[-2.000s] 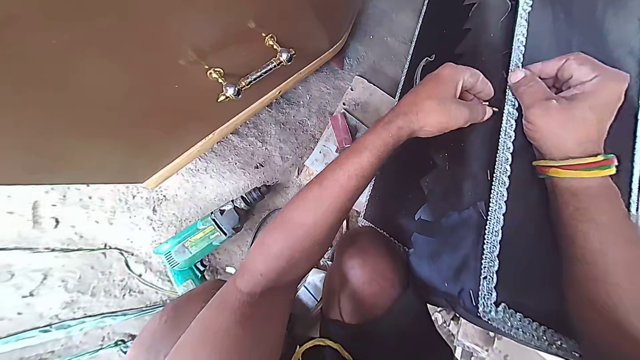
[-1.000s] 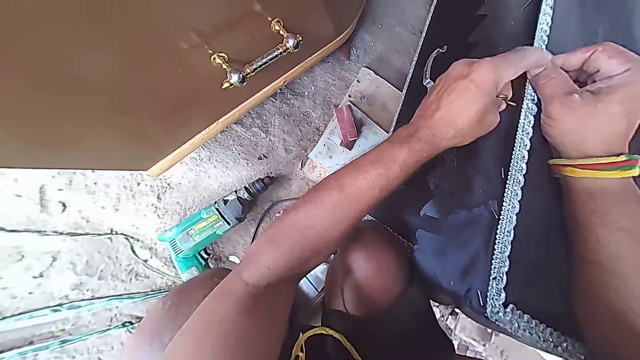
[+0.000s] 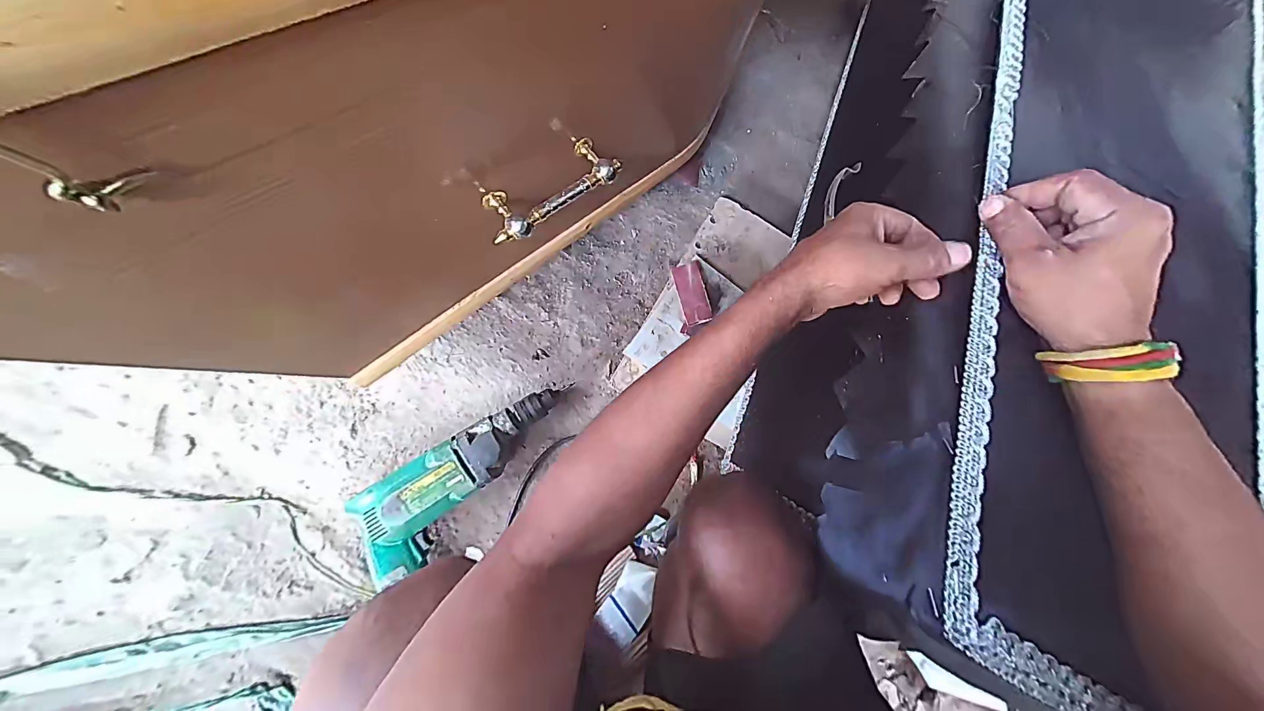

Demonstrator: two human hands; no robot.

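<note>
Dark fabric [image 3: 1047,474] covers a panel on the right, with a silvery braided trim [image 3: 973,425] running along it. My left hand [image 3: 879,259] is just left of the trim, thumb and fingers drawn together; whether something small is between them cannot be told. On the trim's right side, my right hand [image 3: 1081,252] pinches its edge between thumb and finger. Yellow, red and green bands [image 3: 1111,362] circle the right wrist. A thin curved strip [image 3: 837,188] lies on the fabric behind my left hand.
At the upper left is a brown wooden panel [image 3: 296,197] with a metal handle [image 3: 558,197]. A green power drill [image 3: 434,494] lies on the dusty ground, near cords [image 3: 148,489]. A reddish block [image 3: 691,294] rests on scrap pieces [image 3: 741,237] beside the fabric. My knees are below.
My hands were touching one second ago; now they are apart, the left one left of the trim. The view has shifted, showing more of the brown panel.
</note>
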